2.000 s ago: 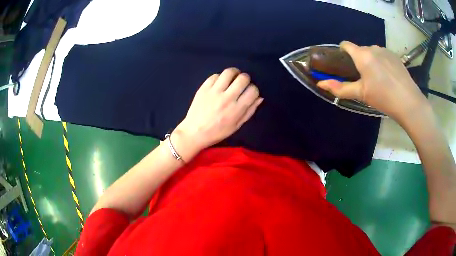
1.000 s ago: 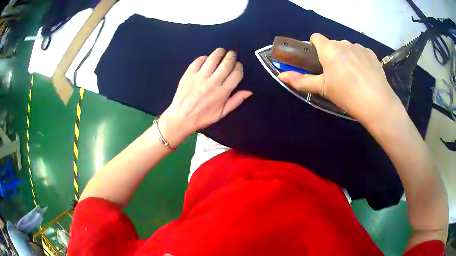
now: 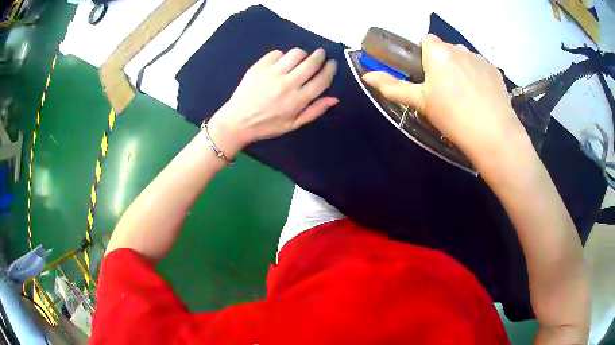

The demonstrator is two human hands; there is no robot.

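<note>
A dark navy garment piece (image 3: 377, 182) lies across the white-covered table, its near edge hanging towards my body. My left hand (image 3: 283, 91) rests on the cloth left of the iron, palm down, fingers slightly bent and apart; I see no object in it. My right hand (image 3: 455, 91) is closed round the brown handle of the steam iron (image 3: 394, 54), thumb at the blue part. The iron's silver pointed plate lies on the cloth, tip towards the upper left. Its rear is partly hidden by my right hand and wrist.
A tan L-square (image 3: 138, 44) with a dark cord beside it lies on the white table cover (image 3: 88, 30) at the left. Black and grey lines (image 3: 566, 74) run behind the iron at right. Yellow-tan pieces (image 3: 581, 17) are at the top right. Green floor with striped lines is at left.
The view has turned, so the cloth lies more diagonally. The iron in my right hand has shifted left, closer to my left hand. The left hand's fingers have spread from a more bent pose.
</note>
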